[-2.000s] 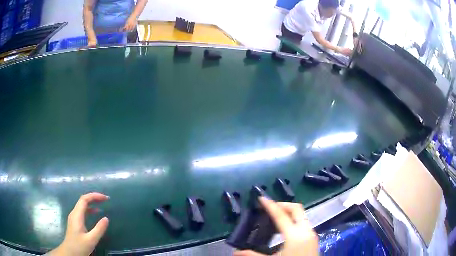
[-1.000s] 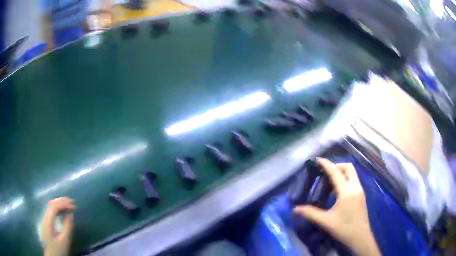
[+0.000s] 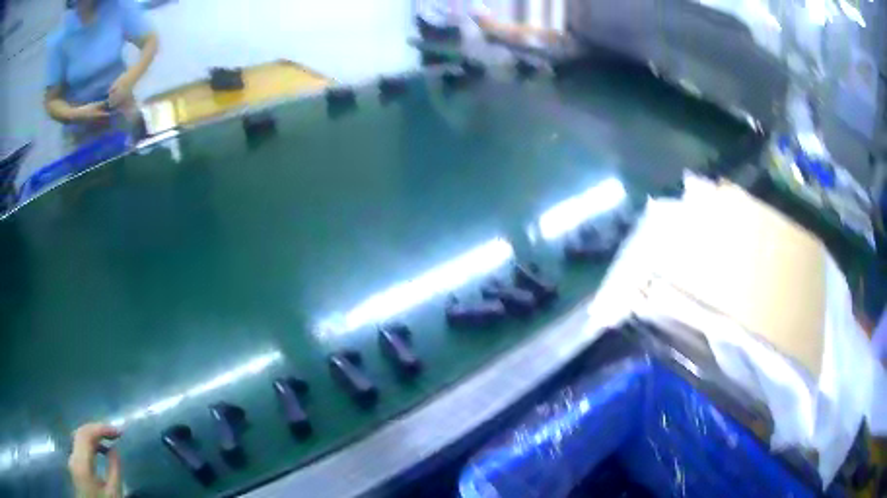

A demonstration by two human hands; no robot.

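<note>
Several black plastic parts, one of them nearest my left hand [image 3: 188, 453], lie in a row along the near edge of the green conveyor belt [image 3: 224, 272]. My left hand [image 3: 95, 461] is at the lower left over the belt, cut off by the bottom edge. Its fingers are curled apart and hold nothing visible. My right hand is out of the picture. The blue crate with its shiny liner bag [image 3: 559, 428] is at the lower right, cut off by the bottom edge; its inside is mostly hidden.
A silver side rail [image 3: 418, 428] runs between belt and crate. Tan cardboard sheets [image 3: 768, 272] and white interleaf sheets [image 3: 671, 253] lie beyond the crate. More black parts [image 3: 341, 96] line the belt's far edge. A person in blue [image 3: 97, 58] stands at the far left.
My right hand was at the crate with a black part and is now out of the picture. The view has shifted. The far person's hands have come together in front of the body.
</note>
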